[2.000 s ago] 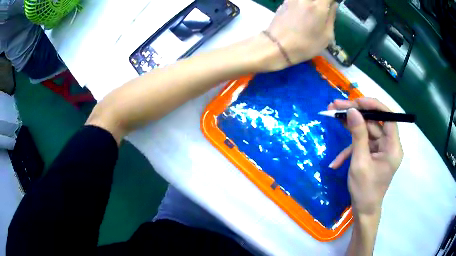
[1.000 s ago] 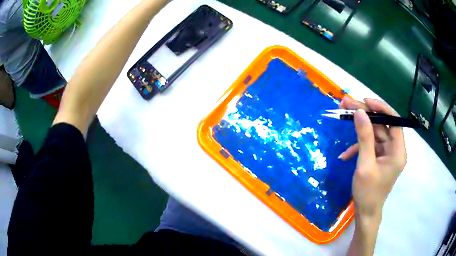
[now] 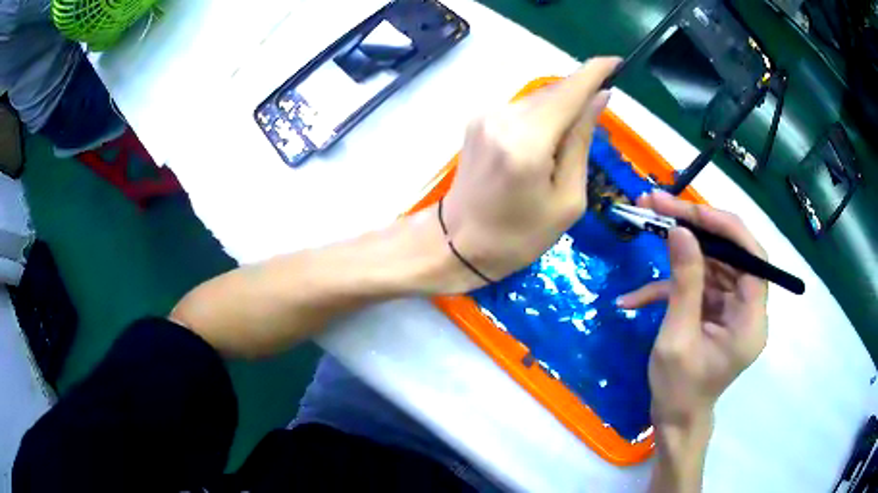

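Note:
My left hand (image 3: 529,178) holds a black phone middle frame (image 3: 727,111) by its edge, over the far part of the orange tray (image 3: 558,409). The frame slants up to the right; its lower end, with small gold bits, is over the blue sheet (image 3: 578,327). My right hand (image 3: 708,308) holds black tweezers (image 3: 741,258) like a pen. Their pale tips are at the frame's lower end; whether they touch a part cannot be told. My left fingers hide part of the frame.
Another black frame (image 3: 361,82) lies on the white surface (image 3: 241,193) left of the tray. More frames (image 3: 828,183) lie on the green surface beyond. A green fan (image 3: 101,19) and a person's leg (image 3: 72,101) are far left. Dark sticks (image 3: 860,462) lie at the right edge.
My left hand, out of view a second ago, is back over the tray with a middle frame in it. The tweezers have tilted, and their tips are now at this frame's end.

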